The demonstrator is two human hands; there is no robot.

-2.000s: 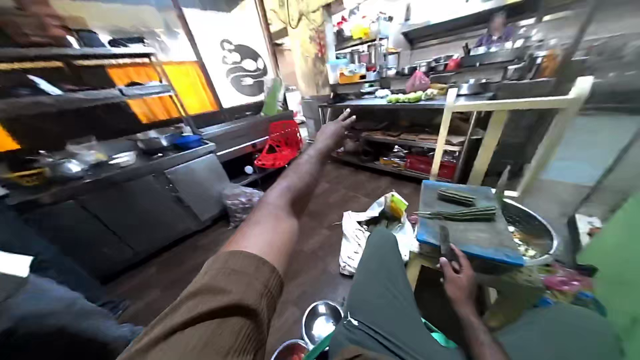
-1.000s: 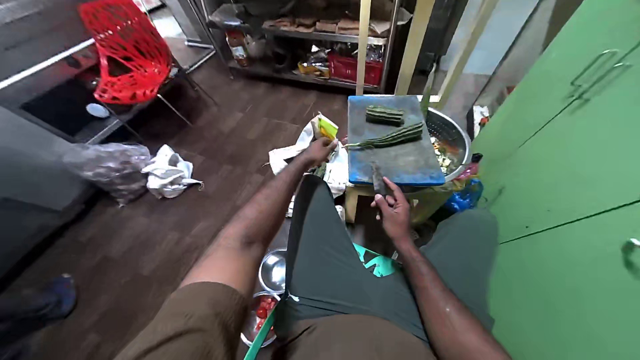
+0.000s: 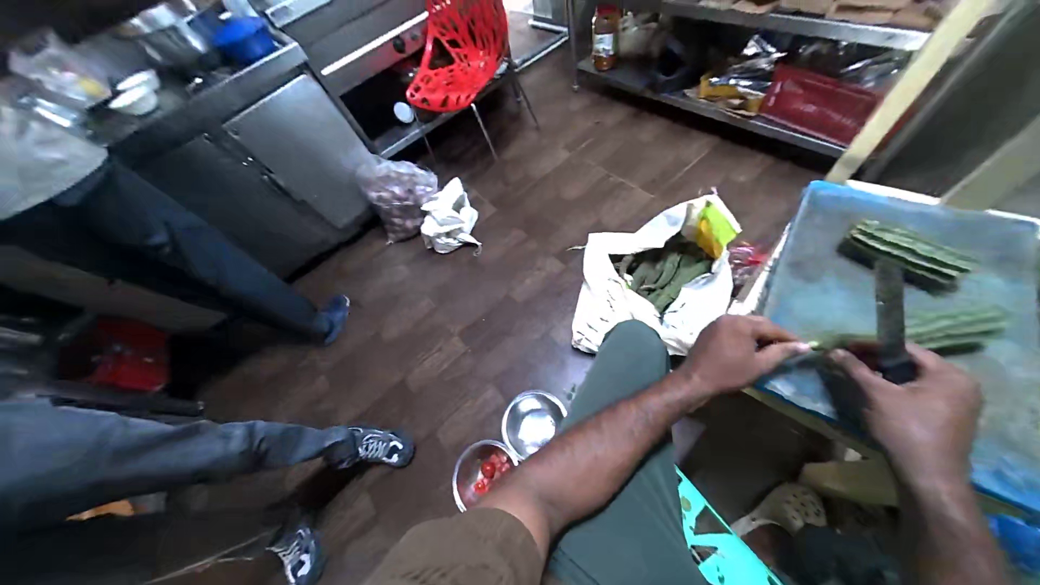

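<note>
My left hand (image 3: 743, 351) pinches the thin end of a long ridged green vegetable (image 3: 959, 327) at the near left edge of a blue cutting board (image 3: 829, 244). My right hand (image 3: 922, 398) holds a knife (image 3: 890, 313) by its dark handle, the blade pointing up and away across that vegetable; its fingertips are close to the left hand's, and whether they touch the vegetable is unclear. Cut lengths of ridged vegetable (image 3: 910, 250) lie farther back on the board. Just left of the board, an open white sack (image 3: 601, 280) holds more green vegetables (image 3: 666, 272).
Two steel bowls stand on the floor, one (image 3: 534, 422) shiny inside, one (image 3: 467, 479) with red pieces. Two people's legs (image 3: 203, 244) are at the left. A red chair (image 3: 463, 65), a bag of bulbs (image 3: 398, 195), a white bag (image 3: 449, 218) and a steel shelf (image 3: 731, 114) are farther back.
My left hand, raised forward two seconds ago and by the sack one second ago, is now at the board's edge on the vegetable's end. My right hand has brought the knife over it. The view has swung left.
</note>
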